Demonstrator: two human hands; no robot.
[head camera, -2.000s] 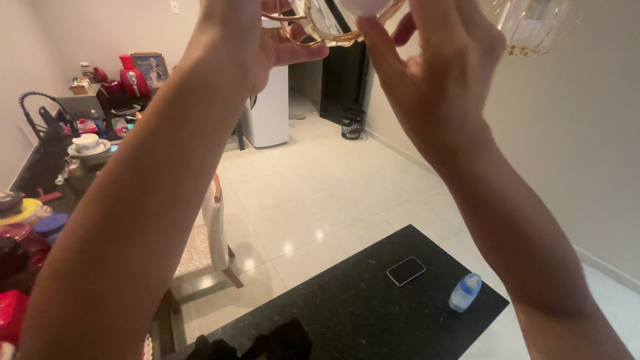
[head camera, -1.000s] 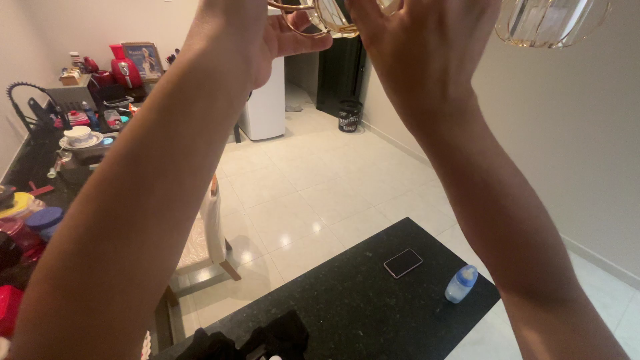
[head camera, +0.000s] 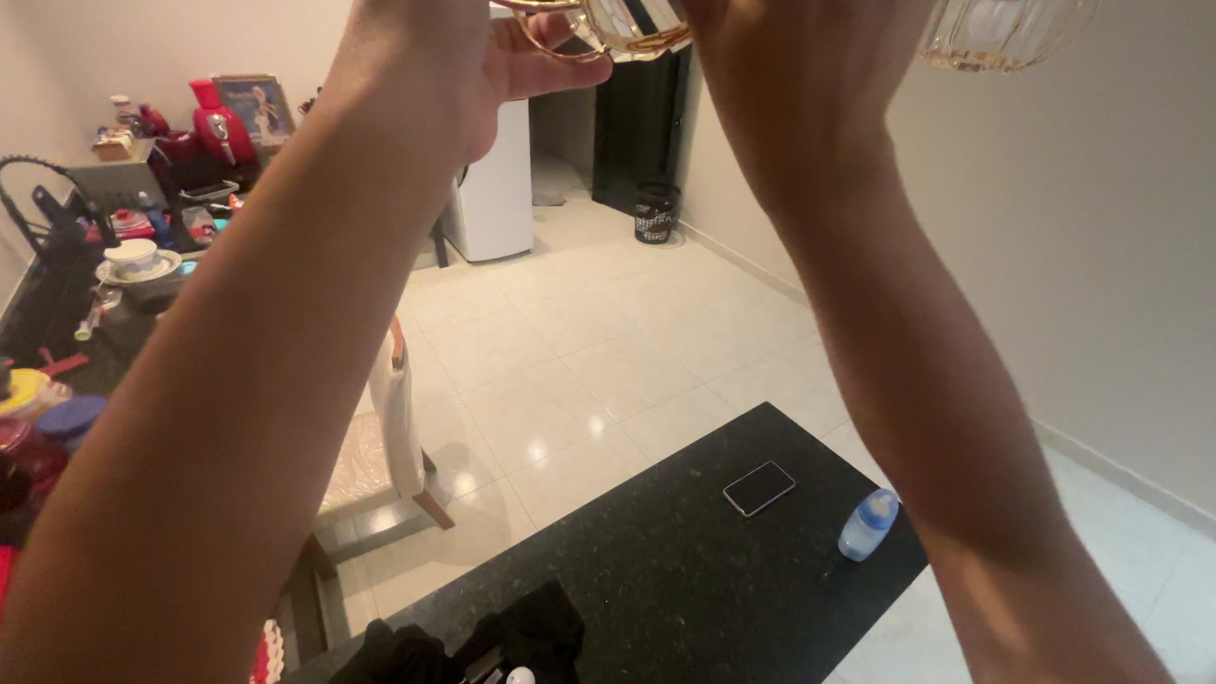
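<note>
Both my arms reach up to a clear glass light shade with gold-coloured metal rings (head camera: 638, 28), cut off by the top edge. My left hand (head camera: 513, 71) is at its left side, thumb and fingers around the looped gold ring. My right hand (head camera: 807, 66) is at the right side of the shade, its fingers out of view above, so its hold cannot be told. A second clear glass shade with a gold lower rim (head camera: 1007, 38) hangs to the right of my right hand, apart from it.
Below is a black stone table (head camera: 655, 570) with a smartphone (head camera: 759, 488), a baby bottle (head camera: 868, 525) and black cloth (head camera: 532, 627). A padded chair (head camera: 389, 437) stands left. Crowded counter (head camera: 123, 313) at far left; white appliance (head camera: 499, 185) and black wastebasket (head camera: 655, 214) behind.
My right hand has turned and risen slightly, its fingertips leaving the view. My left hand stays at the ring of the shade.
</note>
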